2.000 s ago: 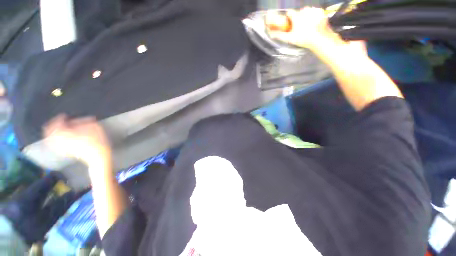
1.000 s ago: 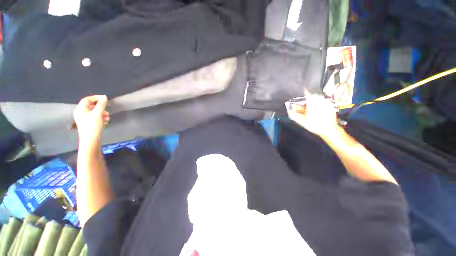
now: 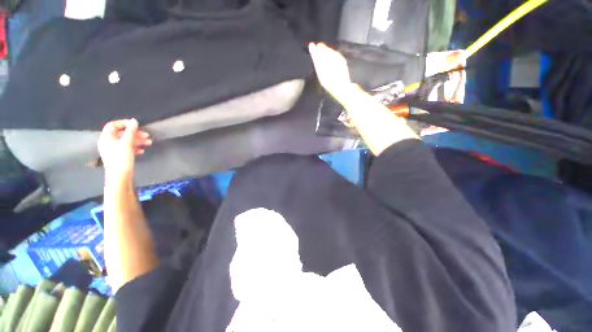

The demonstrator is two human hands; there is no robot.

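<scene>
The black garment (image 3: 214, 52) lies over the grey padded board (image 3: 195, 152), with three pale dots in a row on it. My left hand (image 3: 122, 144) has its fingers closed at the garment's lower edge. My right hand (image 3: 330, 65) is at the garment's right end, fingertips at the cloth; its grip is unclear. The steam iron (image 3: 399, 110) rests on the dark rest pad (image 3: 330, 120), its orange-brown handle showing, partly hidden behind my right forearm.
A black hose (image 3: 500, 123) and yellow line (image 3: 506, 27) run right from the iron. A red-and-white card (image 3: 456, 84) is beside the pad. Blue crates (image 3: 65, 249) and rolled olive-green pieces (image 3: 58, 311) are at lower left. Dark blue cloth (image 3: 545, 220) lies at right.
My right hand has left the iron at the rest pad and moved up and left to the garment's right end. My left hand, blurred at first, now stays at the garment's lower edge.
</scene>
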